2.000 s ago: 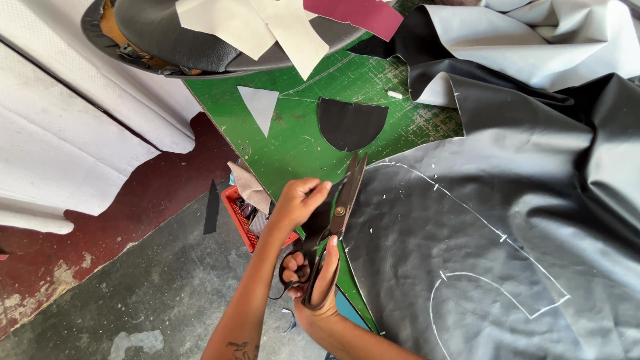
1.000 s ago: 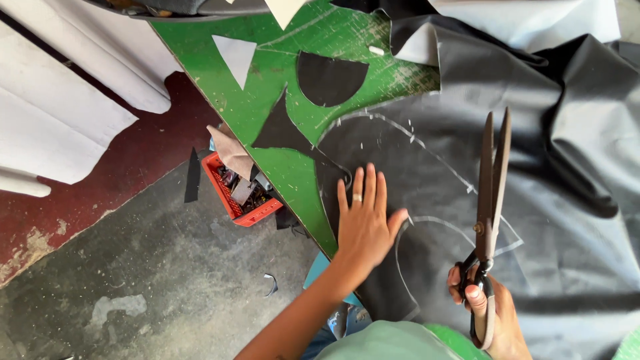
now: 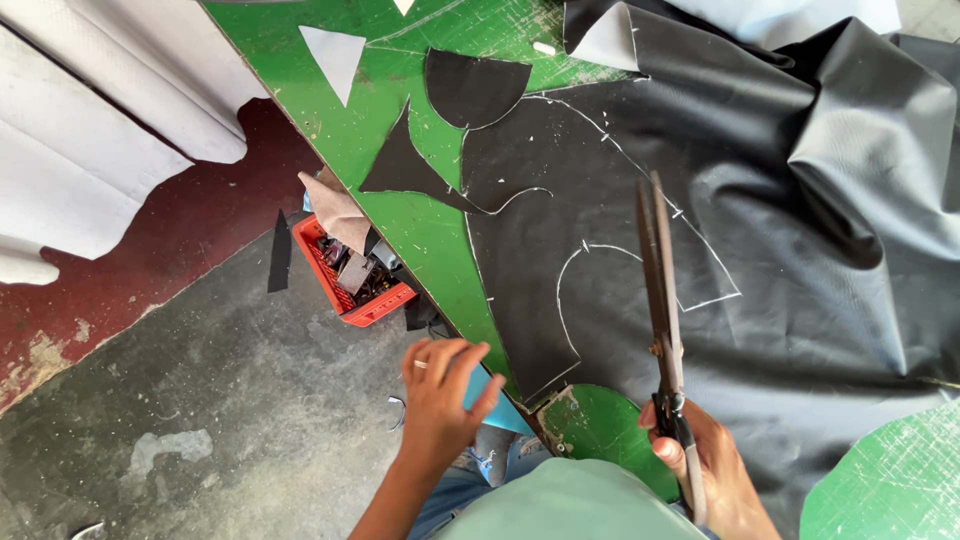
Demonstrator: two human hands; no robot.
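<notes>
My right hand (image 3: pixel 701 457) grips a pair of large fabric shears (image 3: pixel 664 300), whose nearly closed blades point away from me above the black faux leather sheet (image 3: pixel 517 262). White chalk lines mark a curved outline on that sheet. My left hand (image 3: pixel 446 390), with a ring on one finger, hovers empty by the table's edge, fingers spread. A curved black offcut (image 3: pixel 409 169) lies partly on the green table and partly on the sheet. Beyond it rests a black half-round piece (image 3: pixel 478 88).
A white triangular scrap (image 3: pixel 336 58) and a piece of white chalk (image 3: pixel 544 49) lie on the green table (image 3: pixel 300 97). An orange-red plastic crate (image 3: pixel 330 289) filled with odds and ends stands below the table's edge. Bunched black material (image 3: pixel 847 150) covers the right side.
My left hand has come off the black sheet and back toward the table's edge. My right hand still has the shears, which the earliest frame shows at the sheet's left edge.
</notes>
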